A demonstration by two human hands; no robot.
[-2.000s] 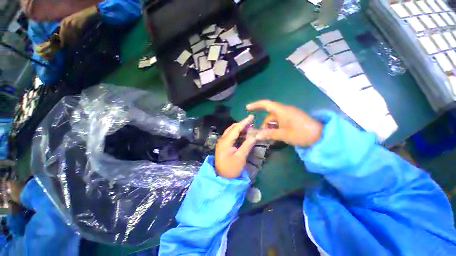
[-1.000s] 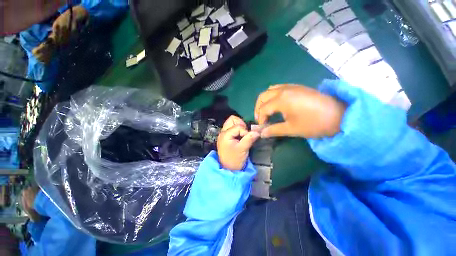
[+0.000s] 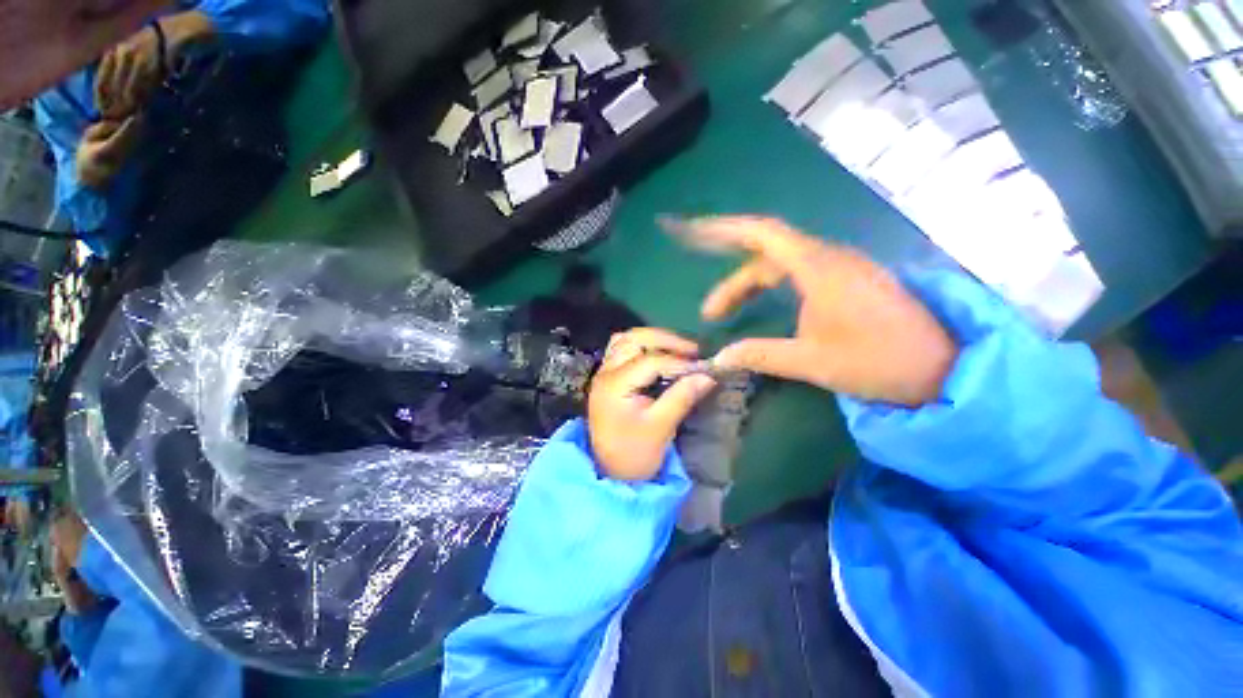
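My left hand (image 3: 641, 406) pinches a small dark part (image 3: 682, 371) between thumb and fingers; only its thin edge shows. My right hand (image 3: 832, 307) has its fingers spread and blurred, with its thumb tip touching or very near the part. No object shows between its fingers. A strip of pale adhesive pieces (image 3: 709, 461) hangs or lies just below the hands, near my waist. Its top end is hidden by the hands.
A black box (image 3: 450, 225) beyond my hands holds a heap of pale-faced parts (image 3: 539, 102). A crumpled clear bag (image 3: 341, 498) with dark contents lies left. Pale adhesive strips (image 3: 941, 150) fan out right. A parts tray (image 3: 1159, 123) is far right. Another person's hands (image 3: 126, 89) are upper left.
My right hand has opened its fingers and lifted them away from the pinch at the part. My left hand stays nearly in place, still pinching. The view has shifted slightly.
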